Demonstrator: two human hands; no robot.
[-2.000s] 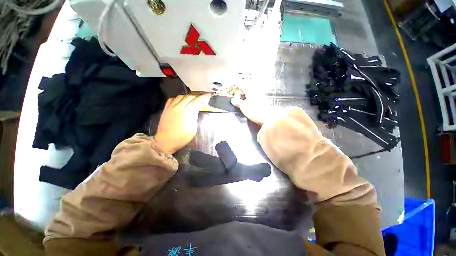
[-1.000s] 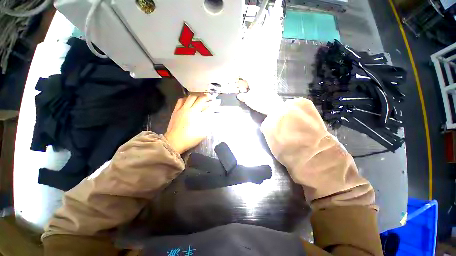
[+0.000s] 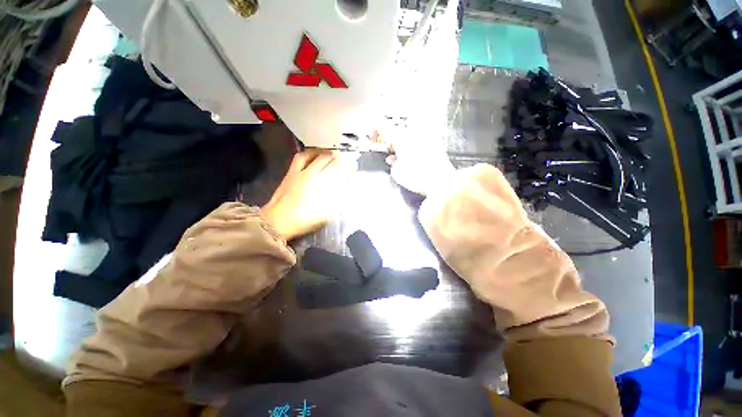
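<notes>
A short black strap piece [image 3: 373, 161] lies under the white machine head, at its lower edge, in strong glare. My left hand [image 3: 309, 194] is at its left side, palm down, fingers pointing to the strap; glare washes out its fingertips, so its grip is unclear. My right hand [image 3: 416, 169] is at the right end, its fingertips on the strap. Nearer me, a black strap [image 3: 368, 287] lies on the shiny metal table with a short folded-looking black piece [image 3: 365, 254] on it. The needle and clamp are not clear in the glare.
The white machine head [image 3: 268, 65] with a red logo stands in front. A large pile of black straps [image 3: 154, 163] lies left, striped black strips [image 3: 582, 155] lie right. A teal plate [image 3: 502, 46] is behind. A blue bin [image 3: 674, 366] is at lower right.
The strap between my hands has moved slightly forward under the head. My left hand has spread over the table and drawn back a little from the strap. The loose straps have not moved.
</notes>
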